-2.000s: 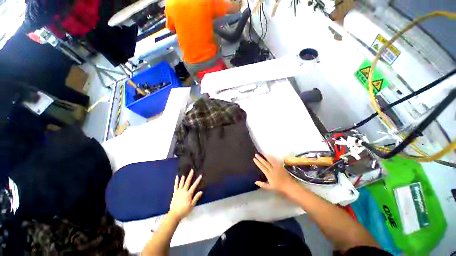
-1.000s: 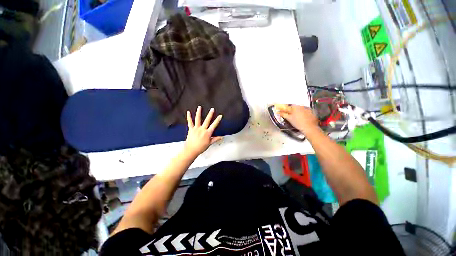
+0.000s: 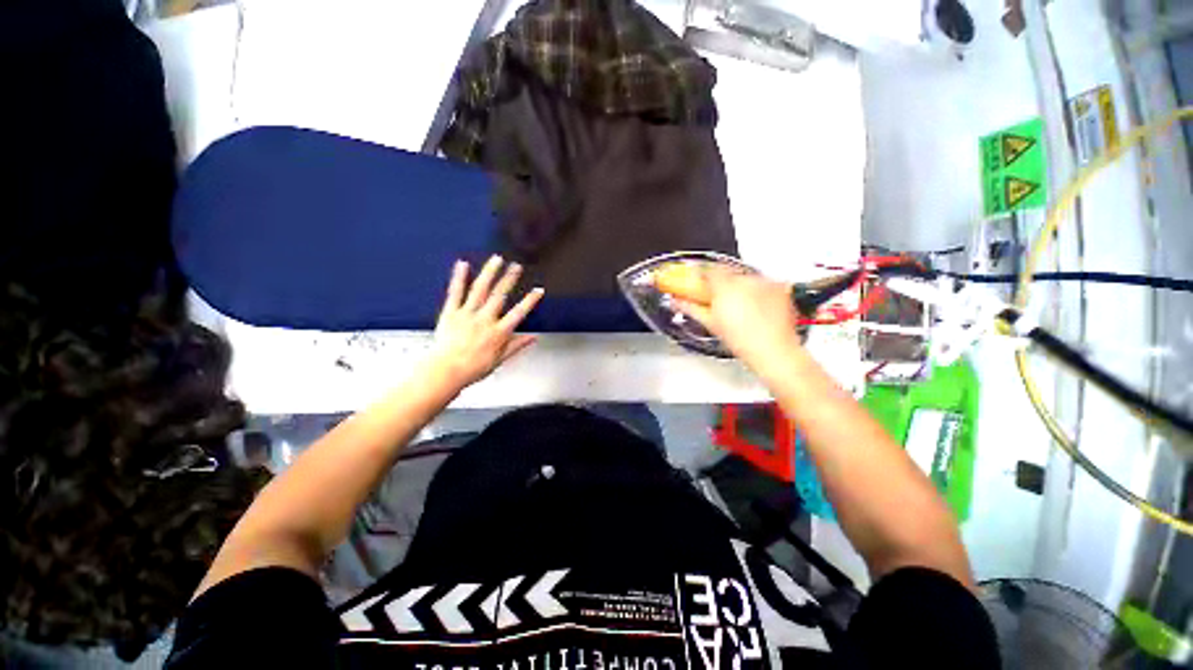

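The plaid garment (image 3: 641,170) lies over the right part of the navy padded board (image 3: 340,229), its plain dark brown side up and a checked part bunched at the far end. My right hand (image 3: 739,308) is closed on the handle of the steam iron (image 3: 654,291). The iron's tip points left, at the garment's near right edge. My left hand (image 3: 479,327) is spread, fingers apart, at the board's near edge by the garment's lower left corner. It grips nothing.
The board lies on a white table (image 3: 576,373). A rumpled brown pile (image 3: 118,458) and black garments (image 3: 92,170) are at the left. Hose and cables (image 3: 1112,380) come from the right to the iron. The iron rest (image 3: 896,321) and a green bag (image 3: 945,432) are at the right.
My right hand has brought the iron leftward from the table's right side to the garment's near edge. My left hand has shifted left, off the cloth. The view has moved too.
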